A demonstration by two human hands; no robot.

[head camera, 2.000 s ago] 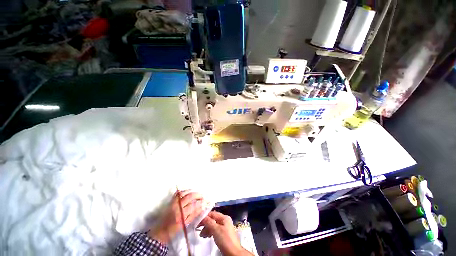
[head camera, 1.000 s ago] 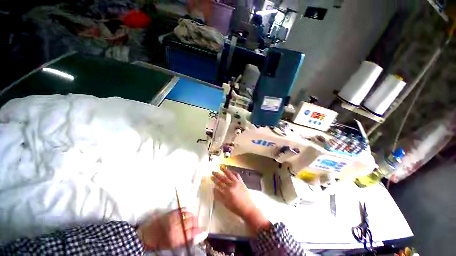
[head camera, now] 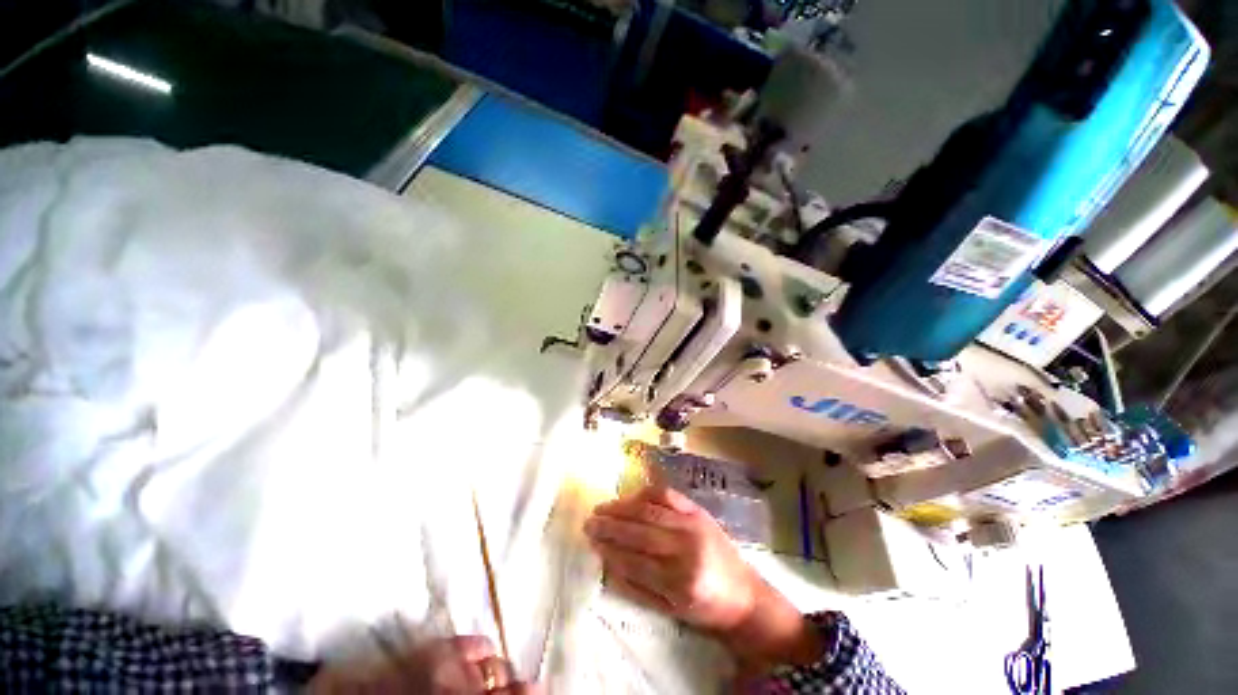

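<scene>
White fabric [head camera: 204,394] lies in a large heap at the left and runs to the sewing machine [head camera: 801,394]. My right hand [head camera: 679,557] rests on the fabric just in front of the presser foot area, fingers pressed together on its edge. The foot and needles are lost in the lamp's yellow glare. My left hand [head camera: 435,668] is at the bottom edge, partly cut off, on the fabric nearer my body; what its fingers grip is unclear. A thin brown cord [head camera: 489,577] hangs in front of the left hand.
A grey metal plate [head camera: 720,496] lies right of the foot. A teal phone [head camera: 1018,204] juts above the machine head. Black scissors [head camera: 1032,652] lie at the table's right. White thread cones [head camera: 1154,204] stand behind. A dark green surface [head camera: 245,95] is at the far left.
Both hands were together at the lap; the right then moved up to the foot with the fabric edge. The view has moved closer to the machine and tilted. The left hand now sits lower in view.
</scene>
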